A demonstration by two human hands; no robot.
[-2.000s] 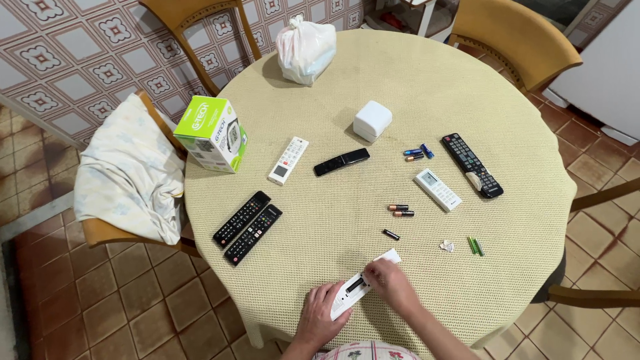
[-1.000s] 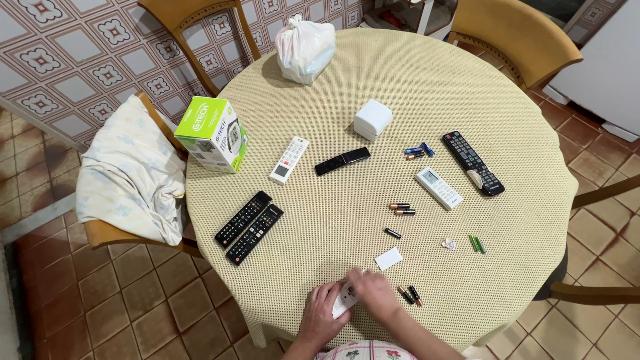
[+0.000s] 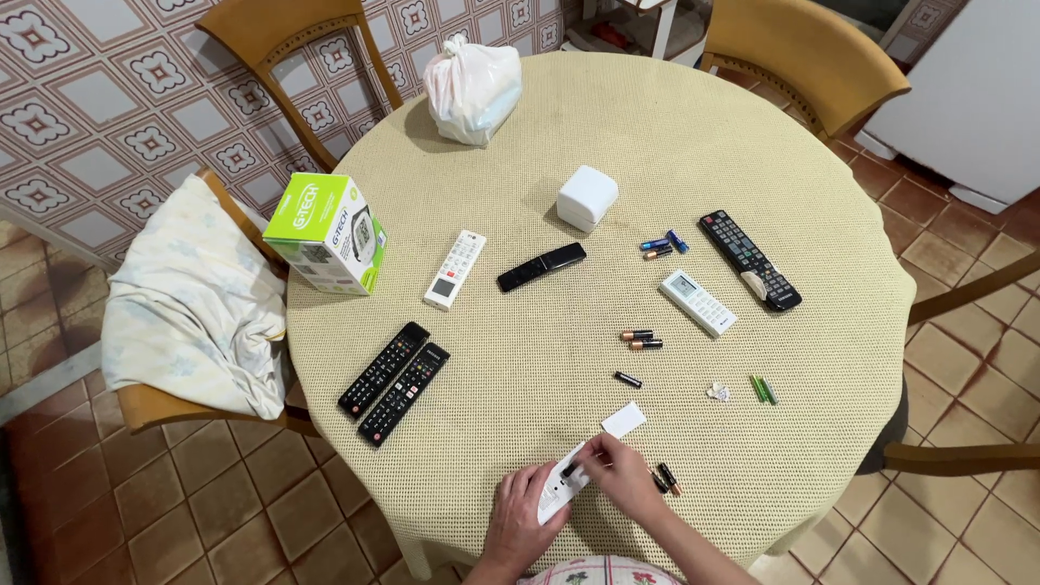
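A white remote control [image 3: 561, 491] lies back side up at the table's near edge, held along its left side by my left hand [image 3: 520, 508]. At its far end my right hand [image 3: 611, 467] has its fingertips over the battery bay, on or beside a black battery [image 3: 569, 470]; whether they grip it cannot be told. Just beyond is a white battery cover [image 3: 624, 419]. Partly behind my right wrist lie black and copper batteries [image 3: 668, 478]. One black battery [image 3: 628, 379] and a copper-topped pair [image 3: 642, 340] lie farther off.
Two black remotes [image 3: 394, 386] lie left. A white remote [image 3: 455, 270], a black one [image 3: 542, 266] and a white box [image 3: 587, 198] are farther back. At right are a white remote [image 3: 697, 303], a long black remote [image 3: 750, 262], blue batteries [image 3: 676, 240], green batteries [image 3: 764, 389] and crumpled scraps [image 3: 718, 392].
The remote under my hands is more exposed than one second ago. My right hand has moved a little up and to the right. The battery cover, on the remote two seconds ago or touching it, now lies apart.
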